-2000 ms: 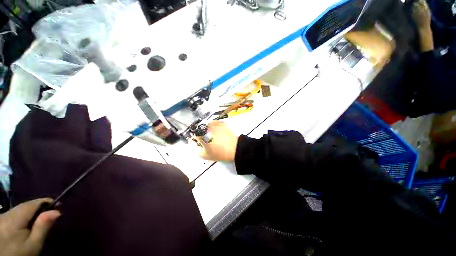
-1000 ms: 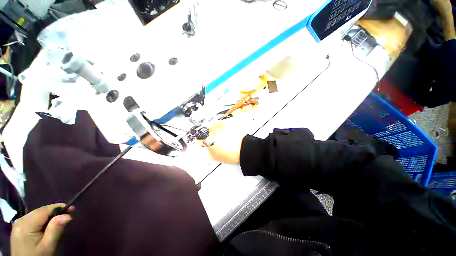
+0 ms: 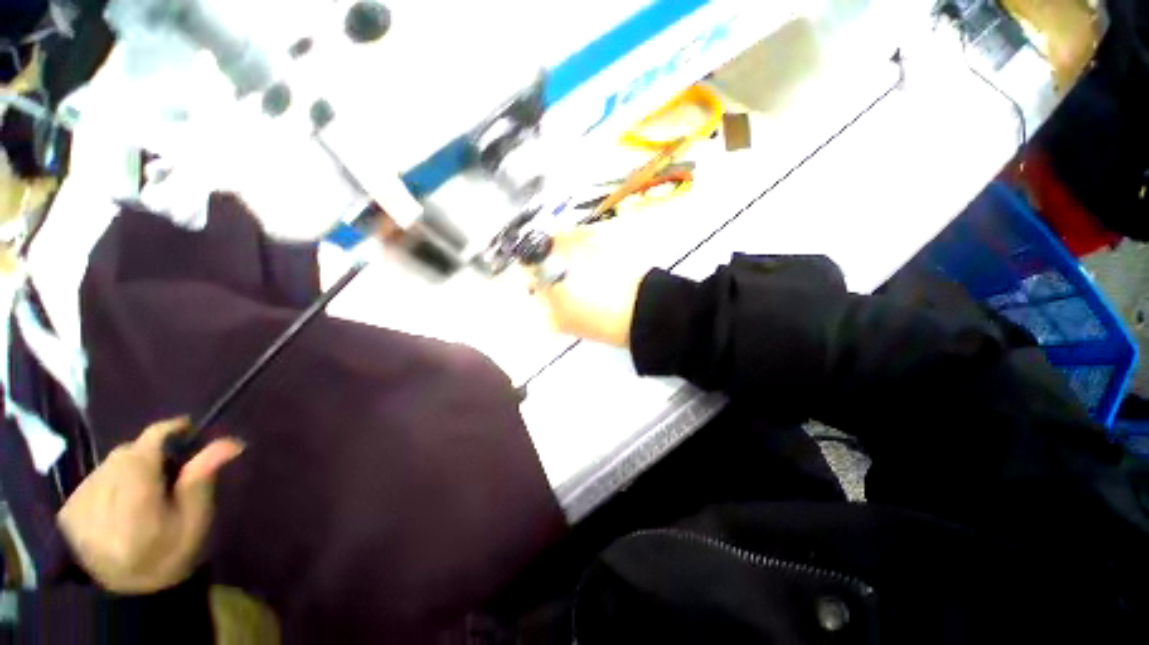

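My left hand [image 3: 141,514] is closed around the handle end of a long thin black screwdriver [image 3: 280,343]. Its shaft slants up over the dark purple-brown cloth [image 3: 391,473], and its far end lies by the machine head's lower edge. My right hand [image 3: 590,287] is at the needle and presser foot area [image 3: 519,242] of the white sewing machine [image 3: 428,63]. Its fingertips are overexposed and blurred, so whether they grip a part cannot be told. A shiny metal part beside the needle area is blurred too. The cloth lies left of the needle area.
Yellow-orange-handled scissors [image 3: 674,122] and orange-handled snips [image 3: 655,187] lie behind my right hand, beside a small brown block [image 3: 737,131]. A measuring scale [image 3: 643,451] runs along the table's front edge. A blue plastic crate [image 3: 1052,302] stands at the right, below the table.
The camera view has shifted, so the machine sits higher in the picture. My left hand still holds the screwdriver, and my right hand stays at the needle area.
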